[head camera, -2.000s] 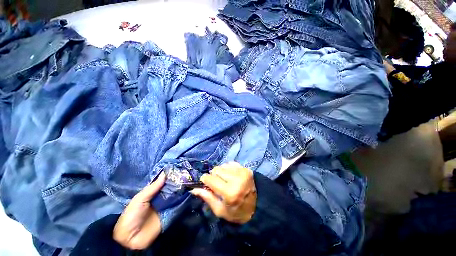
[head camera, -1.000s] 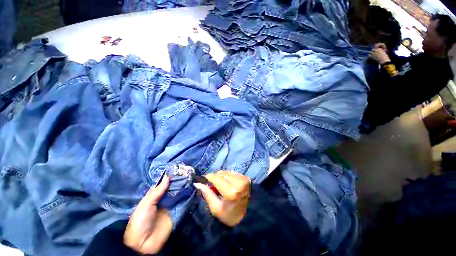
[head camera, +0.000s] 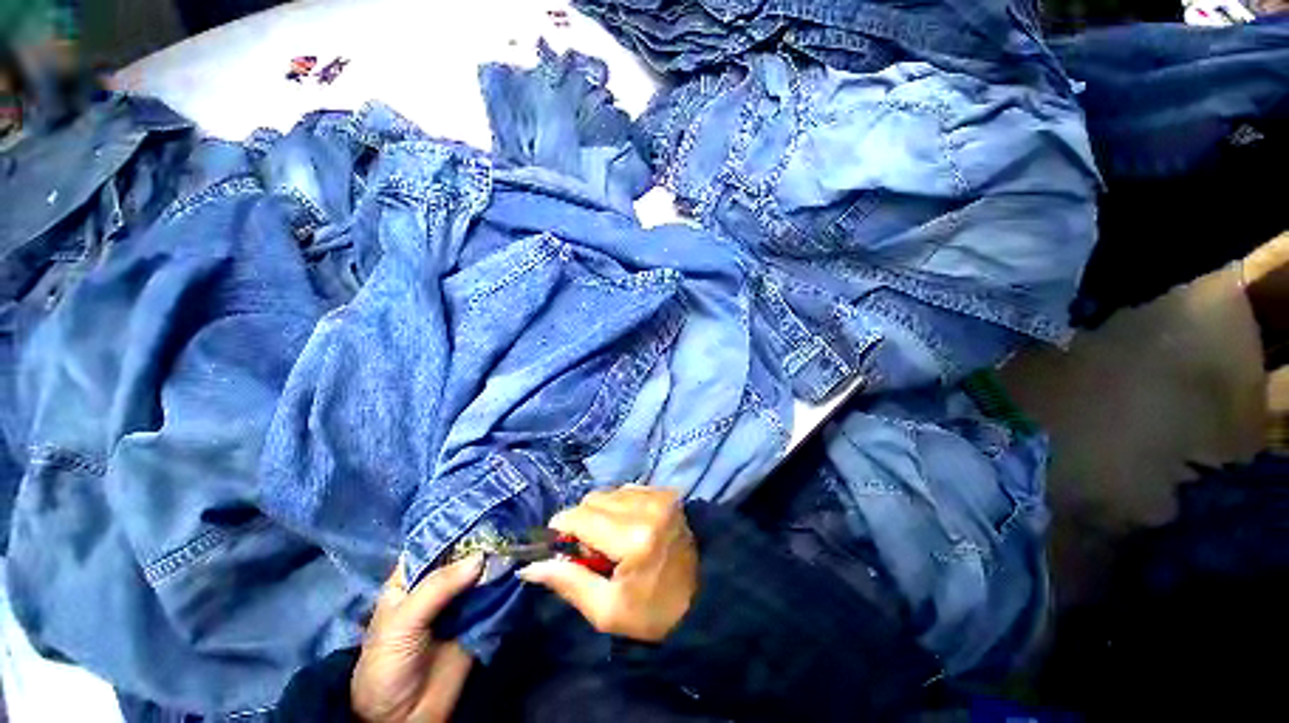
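A blue denim garment (head camera: 382, 381) lies spread on the white table nearest my body. My left hand (head camera: 410, 643) grips a short stitched band (head camera: 474, 511), which looks like a cuff, at the garment's near edge, thumb on top. My right hand (head camera: 629, 562) holds small red-handled snips (head camera: 583, 552). Their dark blades point left and lie against the edge of the band by my left thumb. Whether the blades are open or closed cannot be told. The fingers of my left hand are partly hidden under the cloth.
Lighter blue garments (head camera: 905, 184) lie at the right, with a darker layered pile (head camera: 792, 26) behind them. Greyer denim (head camera: 85, 170) is at the far left. Small red scraps (head camera: 318, 68) lie on the white table (head camera: 226, 64). Another person's dark sleeve (head camera: 1173, 184) shows at the right.
The band has been turned so its stitched face shows, and my left hand has shifted its hold lower on it. The snips now reach further left. The other person's head is out of view.
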